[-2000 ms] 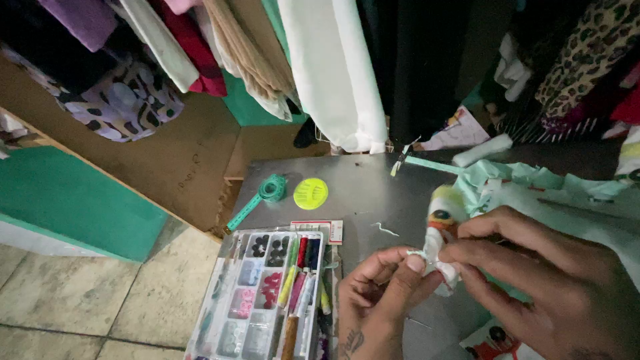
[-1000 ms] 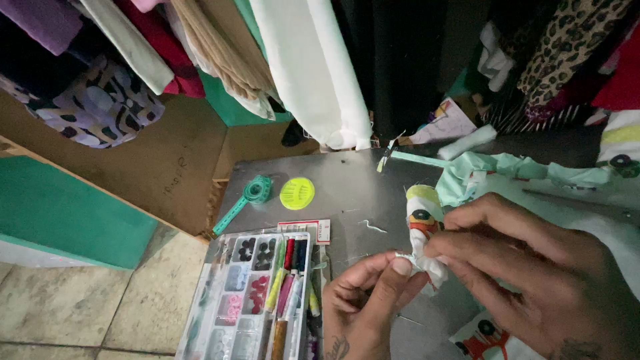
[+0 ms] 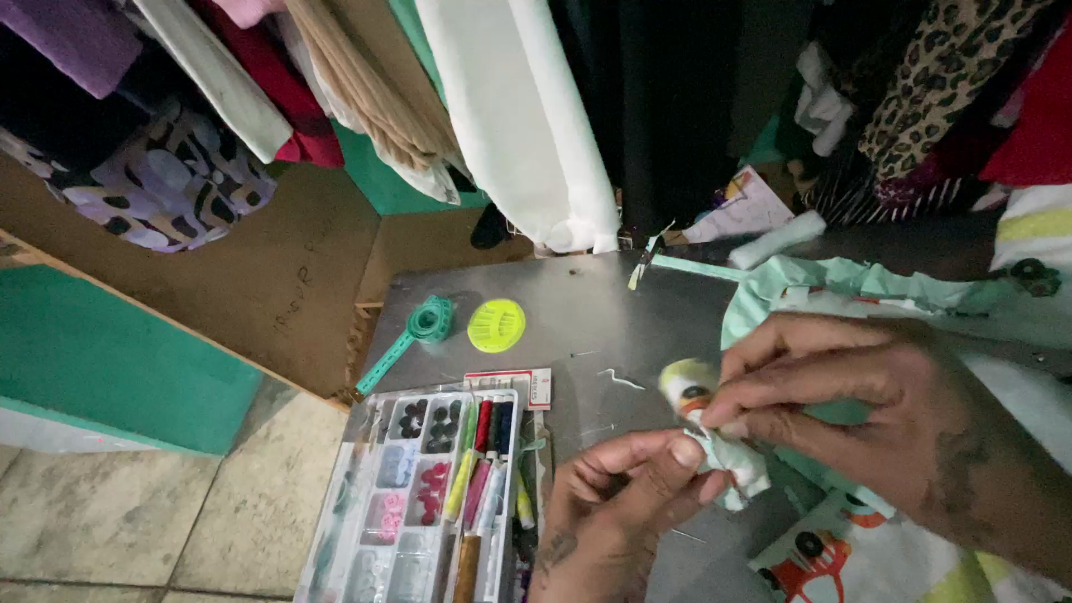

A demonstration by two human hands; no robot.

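Observation:
My left hand [image 3: 624,507] pinches a small bunched piece of white printed fabric [image 3: 735,469] between thumb and fingers. Close against it on the right, my right hand [image 3: 829,410] pinches the same piece near its upper edge. A part with yellow, black and orange print [image 3: 688,387] sticks up above the fingertips. Whether a needle is between the fingers cannot be told. Mint green gathered fabric [image 3: 854,276] lies behind my right hand, and white cloth with a red vehicle print [image 3: 812,561] is below it.
A divided plastic box [image 3: 389,502] of buttons and thread stands on the dark table [image 3: 553,310]. Beyond it are a green tape measure [image 3: 431,320], a yellow needle disc [image 3: 496,325] and a needle packet [image 3: 536,389]. A loose white thread [image 3: 621,379] lies nearer my hands. Garments [image 3: 519,117] hang behind.
Both hands still pinch the white fabric. Its bunched part now shows lower and to the right of my left fingertips, and the printed part above is more covered by my right fingers.

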